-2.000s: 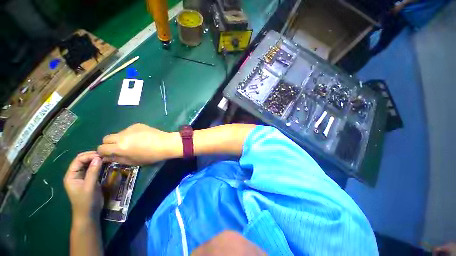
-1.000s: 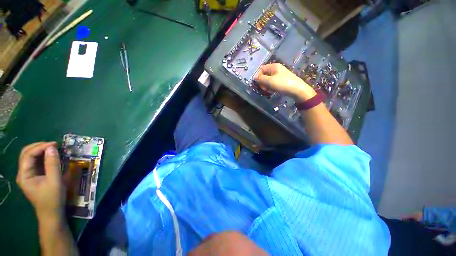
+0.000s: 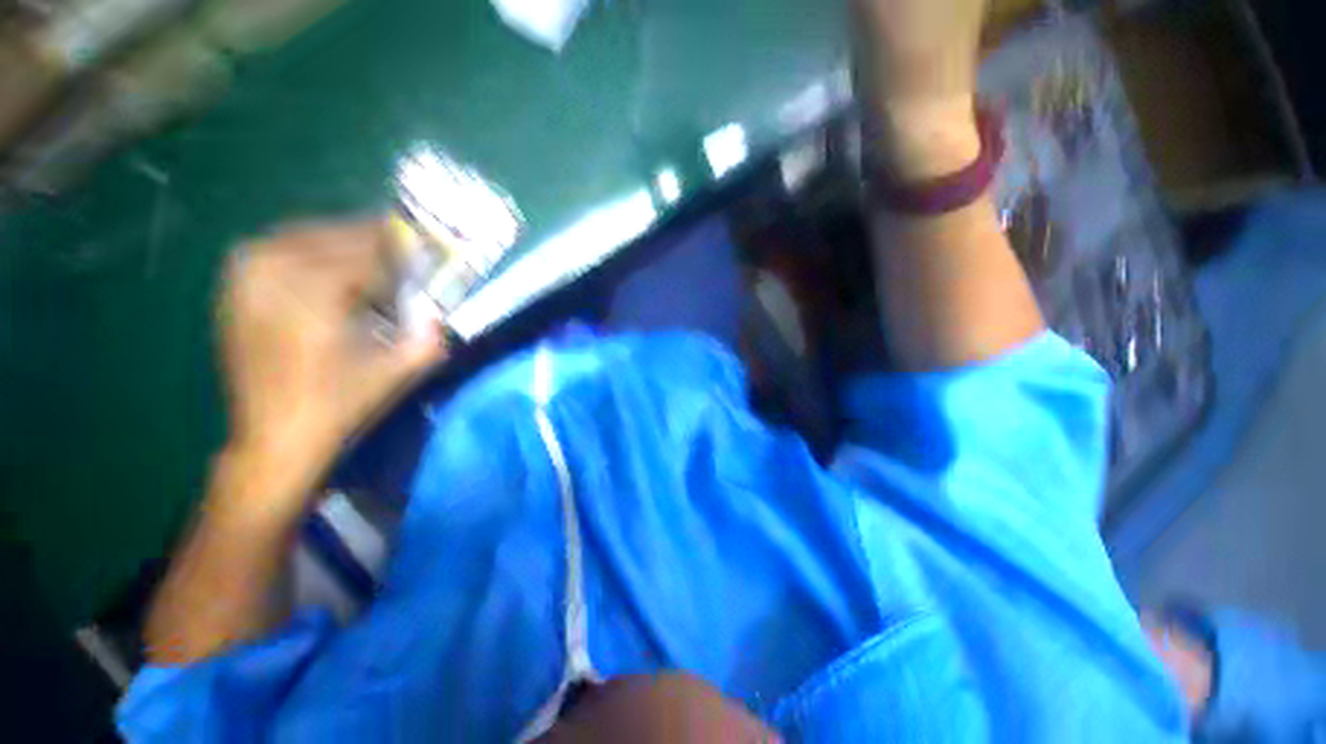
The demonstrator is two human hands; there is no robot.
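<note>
The open phone point(image 3: 463, 218) shows as a blurred, bright white and silver slab near the front edge of the green mat. My left hand point(image 3: 327, 320) is around its near end, thumb and fingers on it. My right hand point(image 3: 919, 51) is at the top edge of the picture, partly cut off and blurred, with the dark red wristband below it. Its fingers are out of the picture, so I cannot tell whether it holds anything.
The green mat point(image 3: 611, 131) has a bright glare along its edge. A white card point(image 3: 541, 18) is cut off at the top. The grey parts tray point(image 3: 1163, 393) is at the right, behind my right forearm. Another person's arm point(image 3: 1195, 661) shows at the lower right.
My right hand has left the parts tray and moved up to the top edge. My left hand has closed on the phone, which now lies tilted. The view has shifted and blurred.
</note>
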